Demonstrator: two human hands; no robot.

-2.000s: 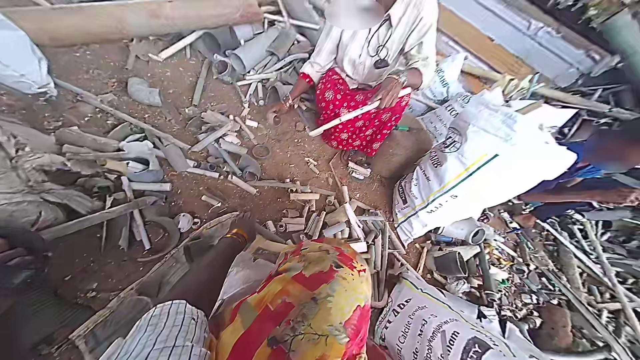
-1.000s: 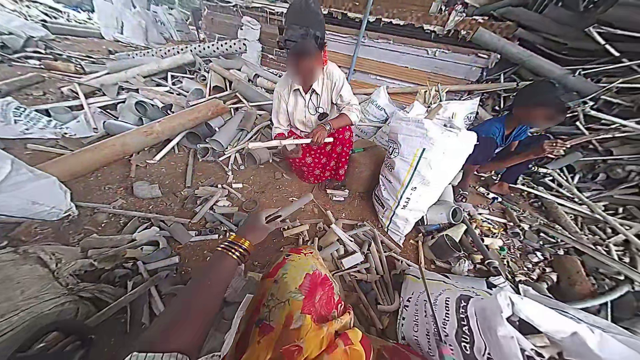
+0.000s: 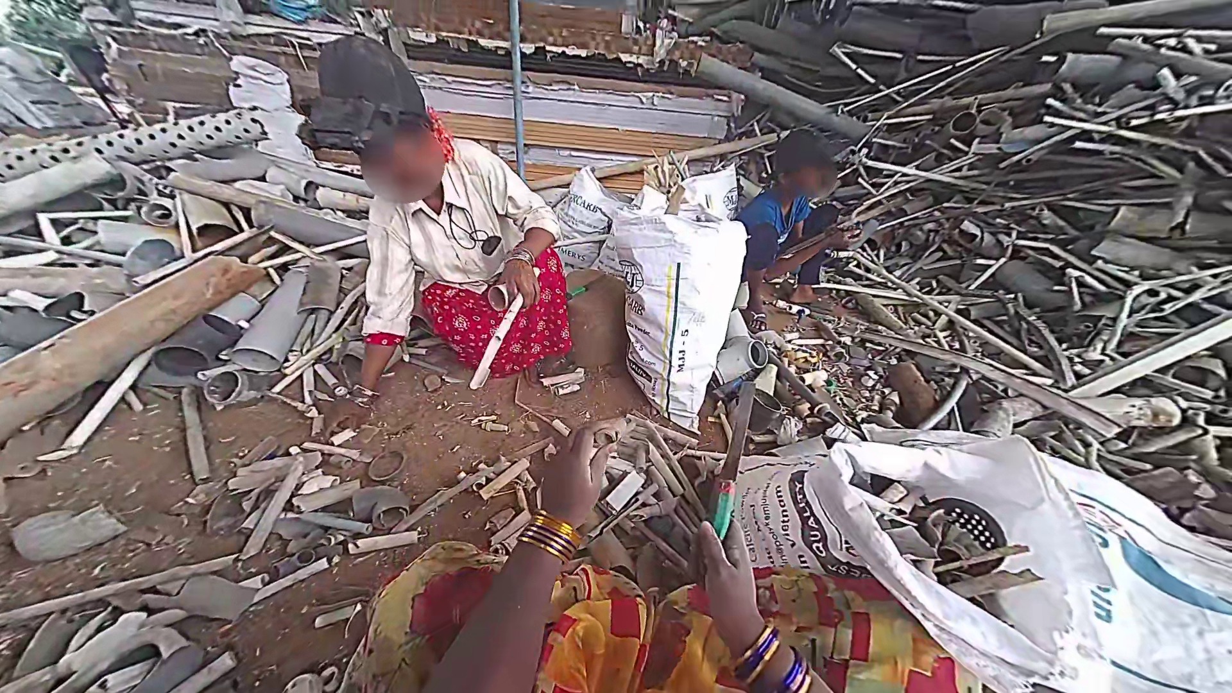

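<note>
My left hand (image 3: 575, 476), with gold bangles at the wrist, is closed on a small pipe piece (image 3: 606, 436) above the scrap heap. My right hand (image 3: 727, 577), with purple and gold bangles, grips the green handle of a long-bladed tool (image 3: 735, 452), perhaps a saw or knife; its dark blade points up. The hands are apart, over my patterned red and yellow cloth (image 3: 597, 626). Just beyond them lie cut pipe pieces (image 3: 664, 462) in a loose pile.
A person (image 3: 462, 241) sits opposite holding a white pipe (image 3: 499, 342). Another person (image 3: 789, 221) in blue sits behind an upright white sack (image 3: 674, 308). An open sack of scraps (image 3: 1039, 491) is at my right. Pipe scrap (image 3: 279, 327) covers the left; a tall heap (image 3: 1107, 192) rises at right.
My left hand has moved right and closed on a small piece. My right hand and the green-handled tool now show. The person opposite has lowered one hand to the ground.
</note>
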